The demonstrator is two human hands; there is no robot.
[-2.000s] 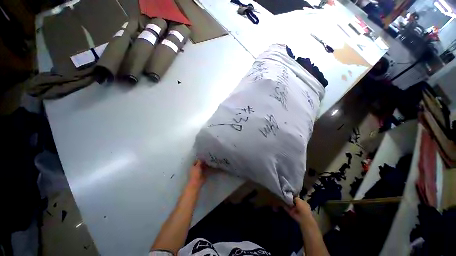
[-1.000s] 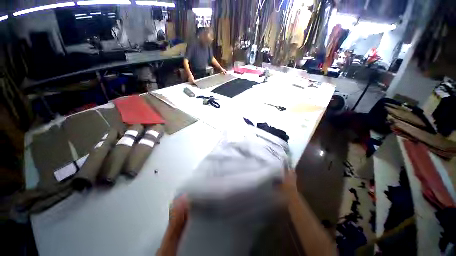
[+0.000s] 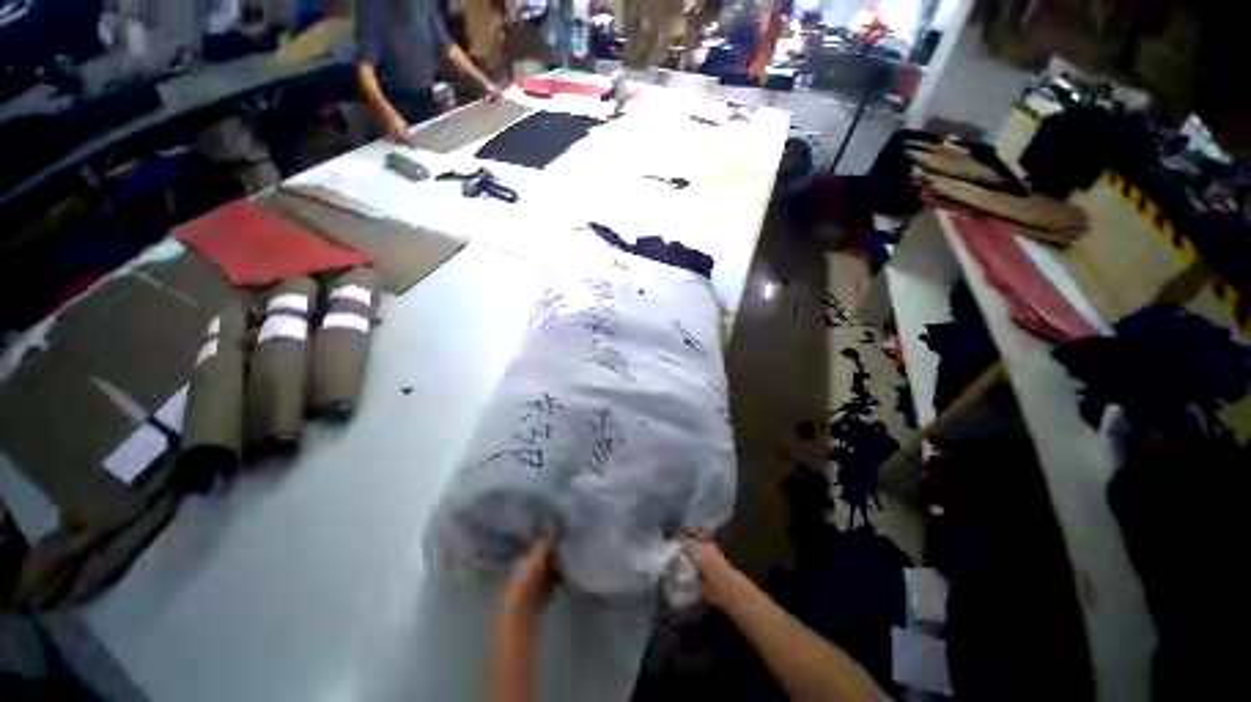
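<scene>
The large white woven poly sack (image 3: 604,398) with dark handwriting lies on the white table (image 3: 412,473), its near end at the table's edge. Dark cloth (image 3: 665,252) shows at its far, open end. My left hand (image 3: 532,573) is at the sack's near end, fingers against the plastic; it is blurred and its fingertips are partly hidden, so its hold is unclear. My right hand (image 3: 703,560) grips the bunched near right corner of the sack.
Rolled cut bundles (image 3: 279,364) with white bands lie left on olive-brown panels, by red fabric (image 3: 268,243). Dark scissors (image 3: 478,184) and a black cloth panel (image 3: 541,139) lie farther up. A person stands opposite. Right are shelves (image 3: 1015,412) with dark cloth; scraps litter the floor.
The view has swung up, then partly down and right. The sack lies straighter along the table, and its near end, lifted and blurred a second ago, rests lower. Both hands remain at that end.
</scene>
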